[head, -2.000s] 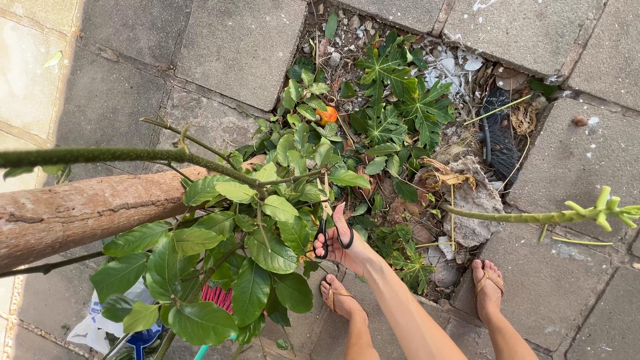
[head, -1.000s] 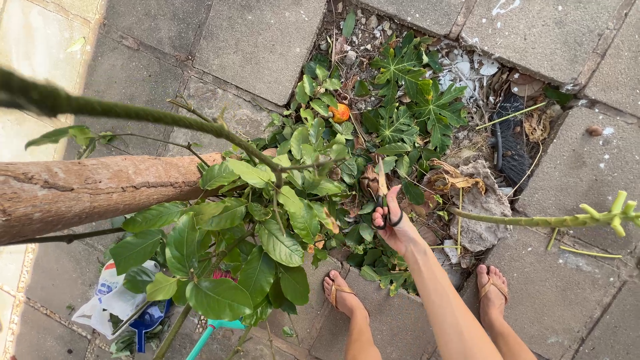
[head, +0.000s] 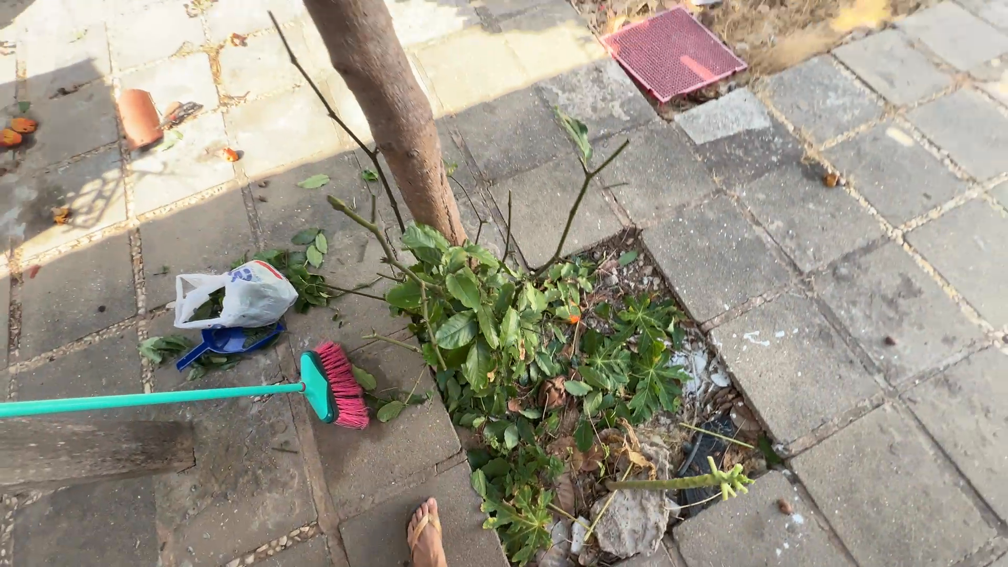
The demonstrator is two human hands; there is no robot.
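Neither my left hand nor my right hand shows in the head view now, and the scissors are out of sight too. Leafy green shoots (head: 472,315) grow around the foot of a tree trunk (head: 402,118), with some bare cut-back branches (head: 579,205) standing up beside it. Lobed green leaves (head: 646,354) and dry leaves lie in the square soil bed, along with a rough stone (head: 634,512). A thick green stem (head: 677,482) reaches over the bed's lower right part. One foot in a flip-flop (head: 425,531) stands on the paving at the bottom.
On the left lie a broom with pink bristles (head: 342,386), a blue dustpan (head: 227,340) and a white plastic bag (head: 256,295) with leaves around them. A wooden post or log (head: 94,453) is at lower left. A red plastic grate (head: 673,51) lies at the top.
The hand with the black-handled scissors, seen earlier at the shoots, has left the view. The view has swung widely, now showing the whole broom head and the red grate.
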